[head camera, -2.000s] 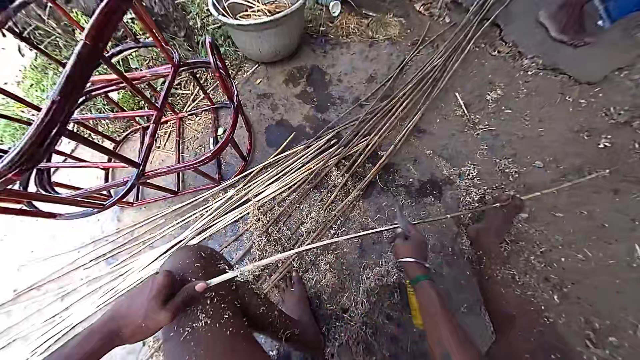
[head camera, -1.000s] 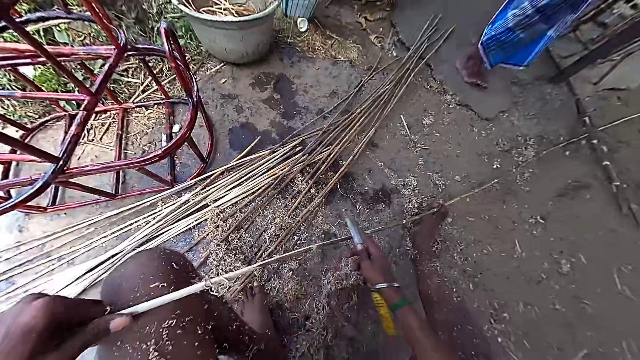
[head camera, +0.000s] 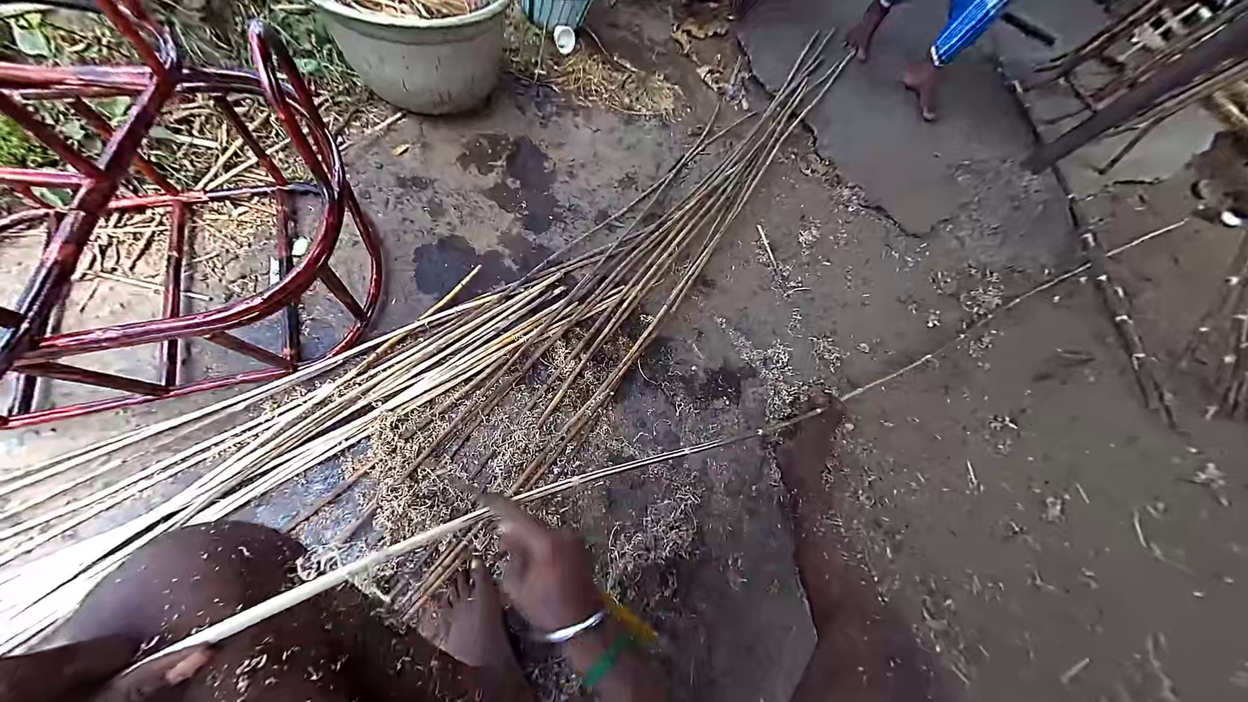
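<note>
A long thin cane (head camera: 624, 470) runs from the lower left, over my thigh, past my right foot and on to the right. My left hand (head camera: 161, 673), partly cut off by the lower edge, holds its pale thick end. My right hand (head camera: 548, 565) is at the cane further along, fingers bent around a knife, whose yellow handle (head camera: 632, 622) shows behind the wrist; the blade is blurred. Beyond them a bundle of long canes (head camera: 546, 322) lies on the ground, with curly shavings (head camera: 419, 478) beside and under it.
A red-brown cane frame (head camera: 175, 336) stands at the left. A grey tub (head camera: 419, 58) holding sticks is at the top. Another person's bare feet (head camera: 921, 88) are at the top right, near a pile of sticks (head camera: 1150, 83). Dark wet patches (head camera: 478, 263) mark the ground.
My right hand has moved left along the cane toward my left hand. The other person's feet and blue cloth have shifted toward the top edge.
</note>
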